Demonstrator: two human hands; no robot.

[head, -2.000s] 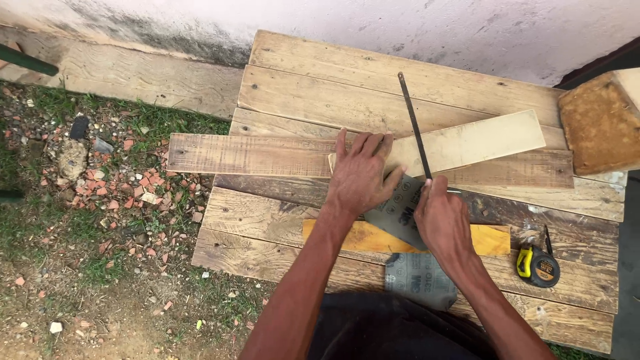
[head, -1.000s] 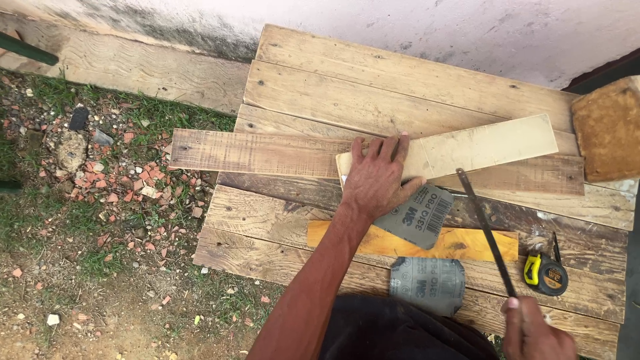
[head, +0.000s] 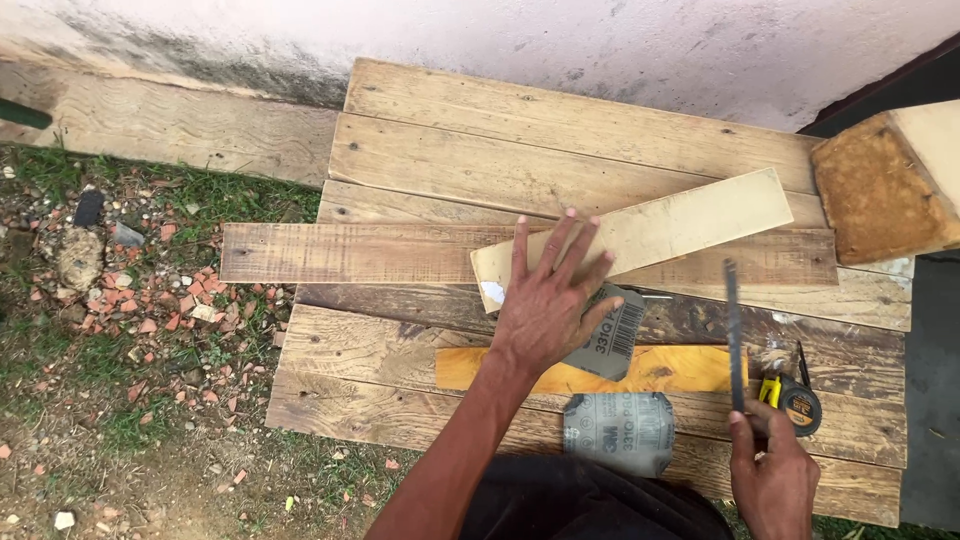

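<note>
My left hand (head: 551, 300) lies with fingers spread on the left part of a pale, cream-coloured board (head: 697, 217). That board rests at a slant across a longer rough wooden plank (head: 345, 253). Between finger and thumb, my right hand (head: 772, 465) grips one end of a thin dark hacksaw blade (head: 733, 337), which points away from me over the table's right side. Under my left thumb is a grey sheet of sandpaper (head: 619, 334), partly over a yellow-orange wood strip (head: 675, 369). A second sandpaper sheet (head: 619, 435) lies nearer my body.
The slatted wooden table (head: 450, 165) stands by a stained pale wall (head: 525, 52). A tape measure (head: 799, 405) lies just beyond my right hand, with a thin dark tool near it. A worn block-like object (head: 877, 187) sits at the right. Rubble and grass (head: 142, 300) cover the ground at left.
My right hand and the blade were over the sandpaper beside the cream board two seconds ago, then moved right and toward me. Now the blade points more nearly straight away. My left hand stays on the board.
</note>
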